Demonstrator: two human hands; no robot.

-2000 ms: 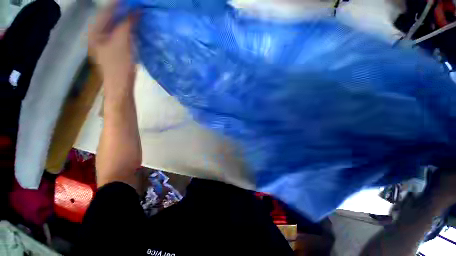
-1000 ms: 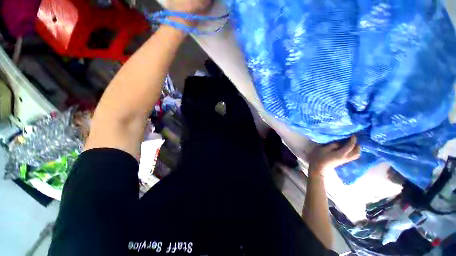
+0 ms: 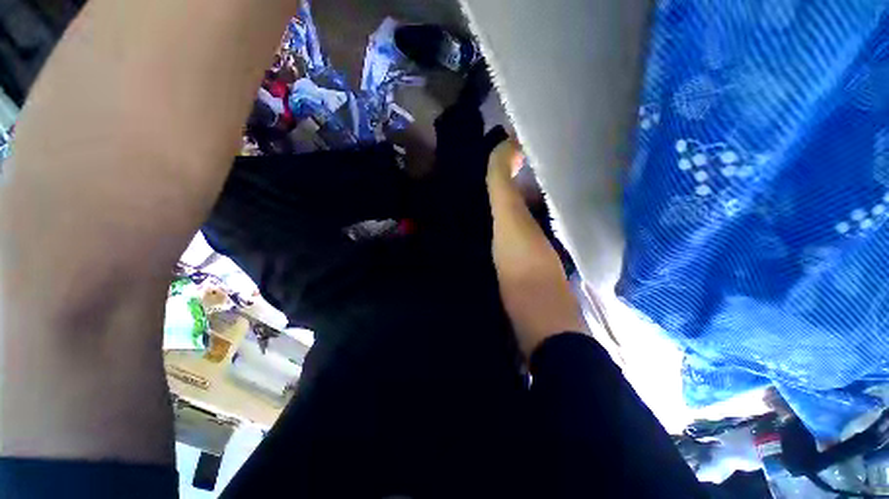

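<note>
The blue garment point(image 3: 770, 244) with white flower and fine line print lies on the white cloth-covered table point(image 3: 575, 107), at the right of the picture, and hangs past the edge at lower right. My left arm fills the left side, blurred and close to the camera; its hand is cut off beyond the top edge. My right hand point(image 3: 504, 164) is low beside the table edge, against my dark clothing, away from the garment. It is small and partly hidden, so its fingers and anything in them cannot be made out.
Cloth scraps point(image 3: 322, 97) litter the floor at upper left, near a dark shoe point(image 3: 434, 45). A pale tan machine table point(image 3: 219, 375) with green and white items stands at lower left. Dark cords and plastic bags point(image 3: 721, 448) lie at lower right.
My right hand has let go of the garment and moved down beside the table edge. My left hand has left the picture. The view has swung, and the red stool is out of sight.
</note>
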